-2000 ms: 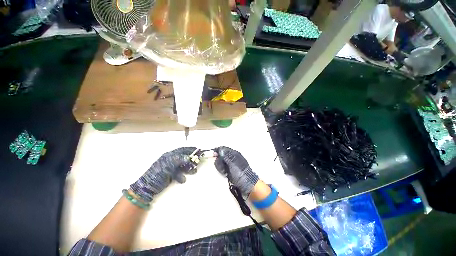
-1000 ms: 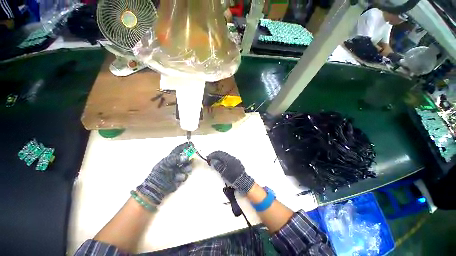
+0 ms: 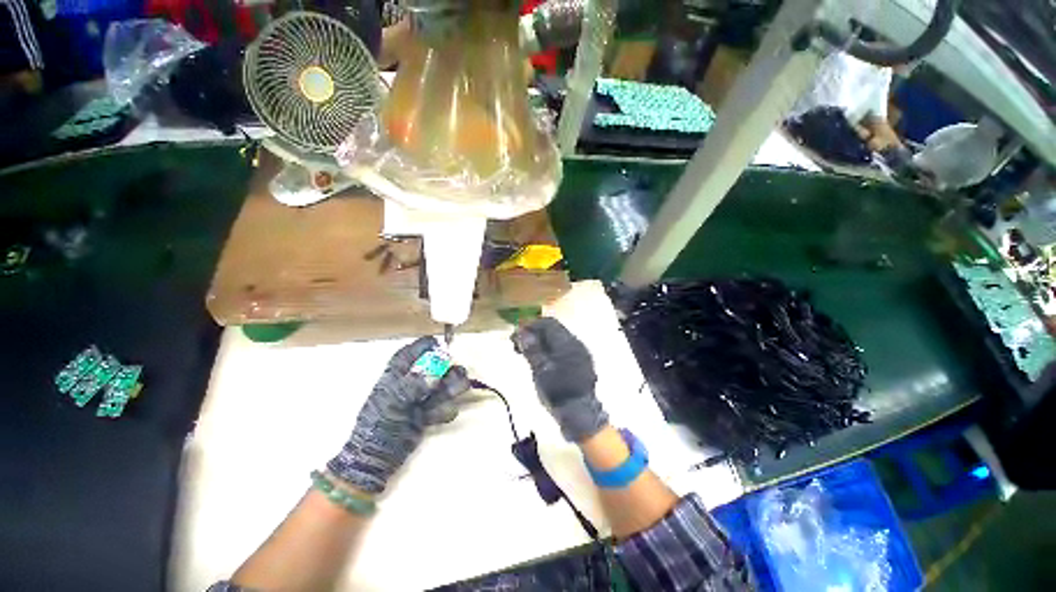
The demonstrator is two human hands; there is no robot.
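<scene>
My left hand point(image 3: 400, 416), in a grey knit glove, holds a small green circuit board point(image 3: 432, 363) just under the dark tip point(image 3: 448, 333) of the white machine head point(image 3: 454, 266). Whether board and tip touch, I cannot tell. A black cable point(image 3: 535, 468) runs from my left hand, with a tied bundle in its middle, down over the white sheet point(image 3: 290, 463). My right hand point(image 3: 564, 376), also gloved, is raised to the right of the board, off the cable. Its fingers are bent close together, and I see nothing in them.
A tangled black cable pile point(image 3: 753, 364) lies right of the sheet. Green boards point(image 3: 101, 382) lie on the black mat at left. Behind are a wooden base point(image 3: 313, 272), a fan point(image 3: 313, 84) and a slanted post point(image 3: 724, 150). A blue bin point(image 3: 828, 532) is below right.
My right hand has let go of the cable and moved up and right. My left hand still holds the board, now turned flatter under the tip. The view has shifted slightly.
</scene>
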